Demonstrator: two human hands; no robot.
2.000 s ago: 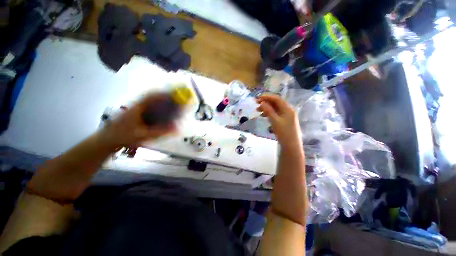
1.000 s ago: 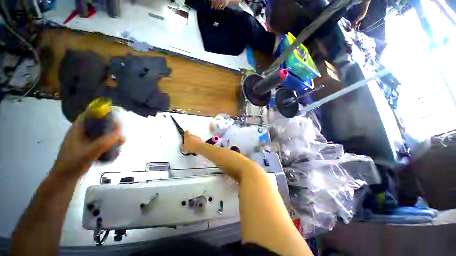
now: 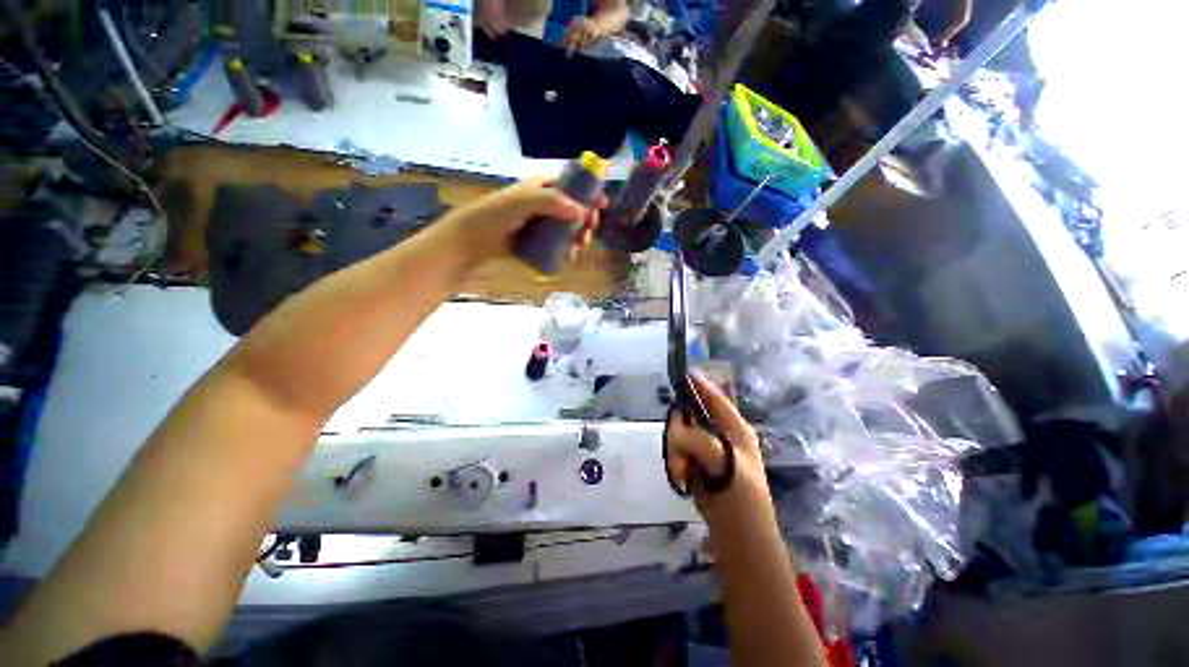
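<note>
My left hand (image 3: 541, 219) grips a dark grey thread cone with a yellow tip (image 3: 561, 224), held tilted above the brown board. My right hand (image 3: 717, 450) holds the black-handled shears (image 3: 679, 352) by the finger loops, blades together and pointing away from me. The thread stand has two black discs. A cone with a pink tip (image 3: 645, 183) stands on the left disc, beside the held cone. The right disc (image 3: 712, 242) shows a bare pin. The white sewing machine head (image 3: 496, 482) lies below my hands.
A small pink-topped spool (image 3: 539, 361) and a clear cup (image 3: 569, 317) stand behind the machine. Grey cut pieces (image 3: 267, 248) lie on the brown board. Clear plastic bags (image 3: 874, 456) are at the right. A green basket (image 3: 772, 137) and another person's hand (image 3: 597, 29) are farther back.
My left hand has carried the yellow-tipped cone from the left to the thread stand. My right hand has lifted the shears off the table and moved right.
</note>
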